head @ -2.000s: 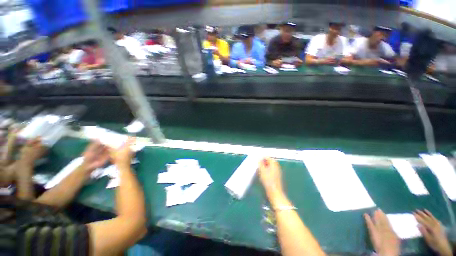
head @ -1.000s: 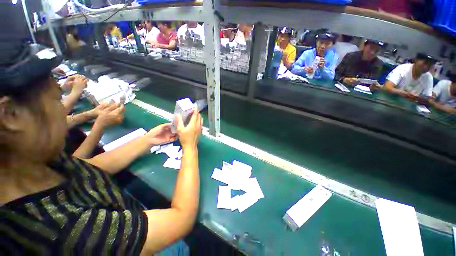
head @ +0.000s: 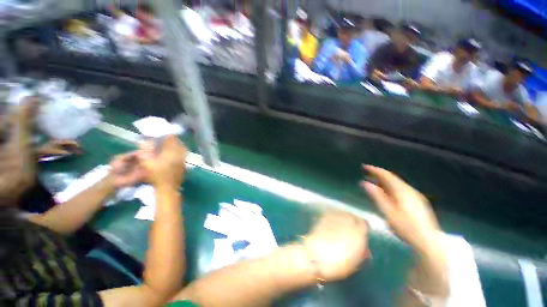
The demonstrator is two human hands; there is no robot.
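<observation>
My left hand (head: 337,241) reaches in from the lower left, blurred, with curled fingers, over the bench beside the rail. Its fingertips are not clear, and I cannot tell if it holds anything. My right hand (head: 405,204) is raised to its right, thumb and fingers apart, with nothing visible in it. The long white carton does not show; the hands and blur may hide it. A loose pile of white paper slips (head: 249,231) lies left of my left hand, partly behind my forearm. A large white sheet (head: 465,273) lies partly behind my right wrist.
A neighbour at left holds a white piece (head: 157,127) above the bench. A pale rail (head: 273,187) with a grey upright (head: 195,99) separates the bench from the green belt (head: 288,147). A narrow white strip (head: 531,285) lies at far right. People sit across the belt.
Both my hands have come into view where the carton lay, and the carton no longer shows. The view has shifted and blurred. The neighbour's hands and white piece appear farther left.
</observation>
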